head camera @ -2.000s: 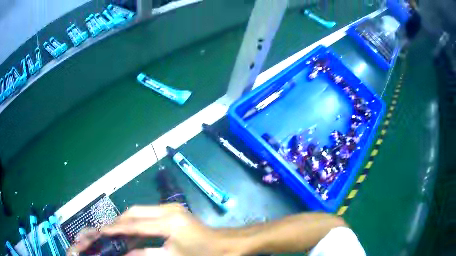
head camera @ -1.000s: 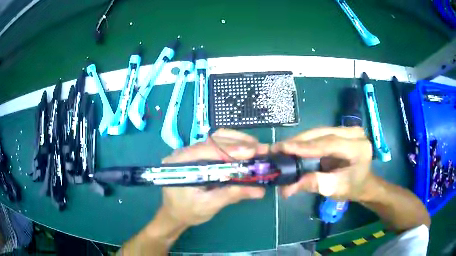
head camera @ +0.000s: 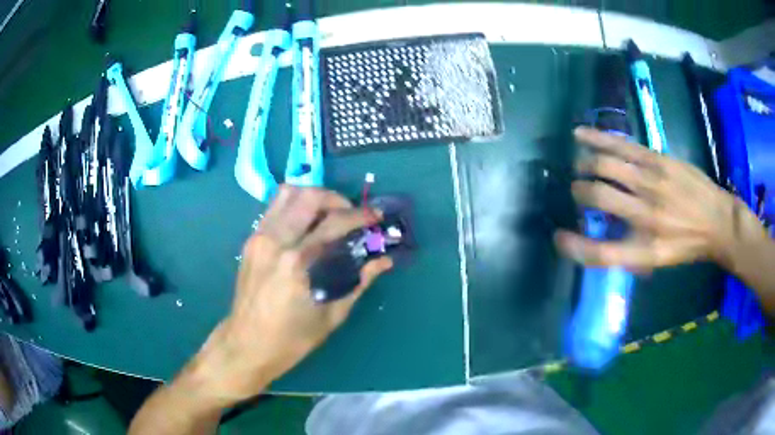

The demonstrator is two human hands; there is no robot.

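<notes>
My left hand [head camera: 285,272] is closed around a black device body [head camera: 336,270], left of the bench seam. The body's thick end, with a small purple part and a thin red lead wire with a white plug [head camera: 369,178], shows between thumb and fingers and sits at a dark fixture [head camera: 406,228]. The rest is foreshortened or hidden by the hand. My right hand [head camera: 646,204] is over the blue-and-black electric screwdriver [head camera: 602,297], fingers spread across its middle; the hand is blurred and its grip is unclear. The screw plate [head camera: 412,92] lies behind, its right side covered with silver screws.
Several light-blue housings [head camera: 306,106] lie behind on the left, and another [head camera: 649,102] lies behind the screwdriver. Several black bodies [head camera: 85,204] are piled at left. A blue bin [head camera: 752,144] stands at right. A white-edged conveyor runs behind. The wearer's grey clothing shows below.
The black body, held level by both hands before, is now in my left hand alone, turned with its thick end at the fixture. My right hand has left it and moved right over the screwdriver.
</notes>
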